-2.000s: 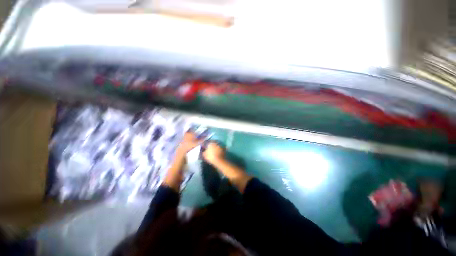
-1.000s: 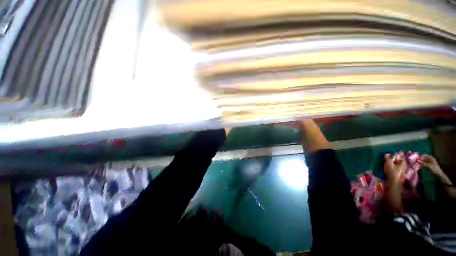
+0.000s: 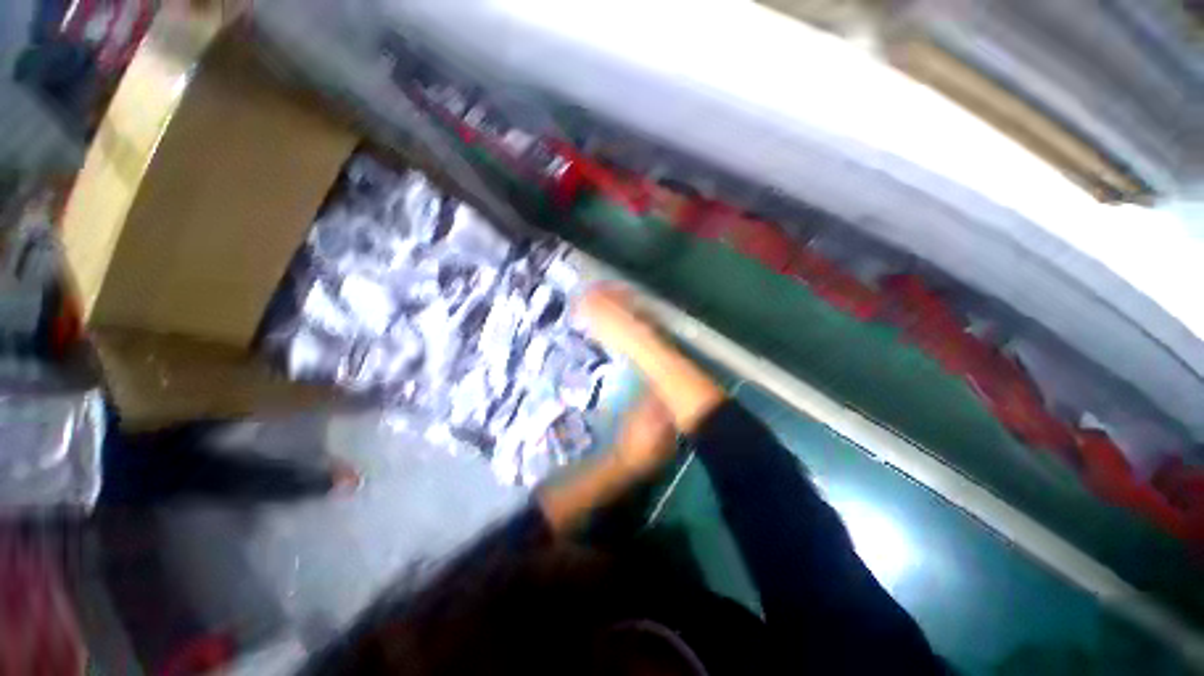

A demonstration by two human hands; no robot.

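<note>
A heap of white and dark-printed sachets (image 3: 456, 324) spills from the carton (image 3: 218, 198) at the left onto the bench. My right hand (image 3: 614, 317) is at the heap's right edge, beside the pale rail; it is blurred and I cannot tell what it holds. My left hand (image 3: 644, 436) is just nearer to me, at the heap's lower right edge, also blurred, its fingers unclear. Red packages (image 3: 845, 284) lie in a close row on the far belt.
The green conveyor belt (image 3: 792, 310) runs beyond the pale edge rail (image 3: 871, 429). The green worktable (image 3: 792, 449) shows lamp glare. A white shelf (image 3: 792, 93) hangs above, with cardboard stacks (image 3: 1017, 119) at upper right. A clear plastic bag (image 3: 53, 449) is at far left.
The view has turned left and tilted, showing the carton. Both my hands have come back from the belt under the shelf to the sachet heap.
</note>
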